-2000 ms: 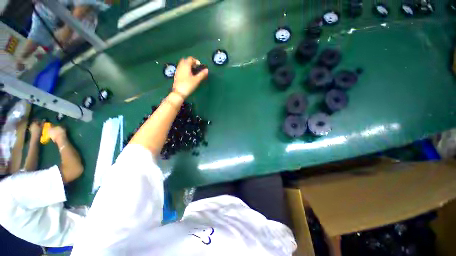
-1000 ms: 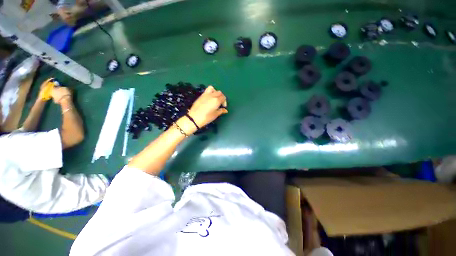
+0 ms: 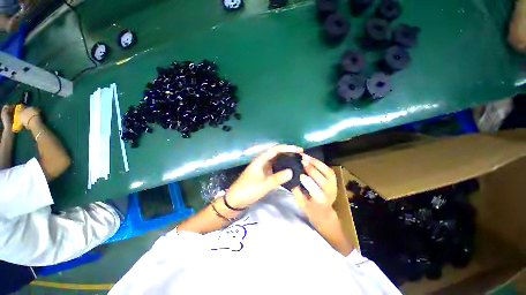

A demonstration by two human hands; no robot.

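A round black housing (image 3: pixel 288 168) is held between both hands just below the table's near edge. My left hand (image 3: pixel 266 173) grips it from the left, thumb across its face. My right hand (image 3: pixel 318 185) holds its right side with the fingers. Whether a small insert is between the fingers cannot be told. A loose heap of small black inserts (image 3: pixel 187 97) lies on the green worktop (image 3: pixel 277 86). Grouped black cylinders (image 3: pixel 378 84) stand at the upper right.
An open cardboard carton (image 3: pixel 444 164) with dark parts inside is at lower right. Pale strips (image 3: pixel 101 135) lie left of the heap. Pale-faced units (image 3: pixel 126 38) stand at the far side. A neighbour holds a yellow-handled tool (image 3: pixel 18 117). A blue stool (image 3: pixel 151 214) is below the table.
My left hand has moved from the heap back to the table's near edge. My right hand has come up from the carton side, and both now hold a black housing. The view has shifted.
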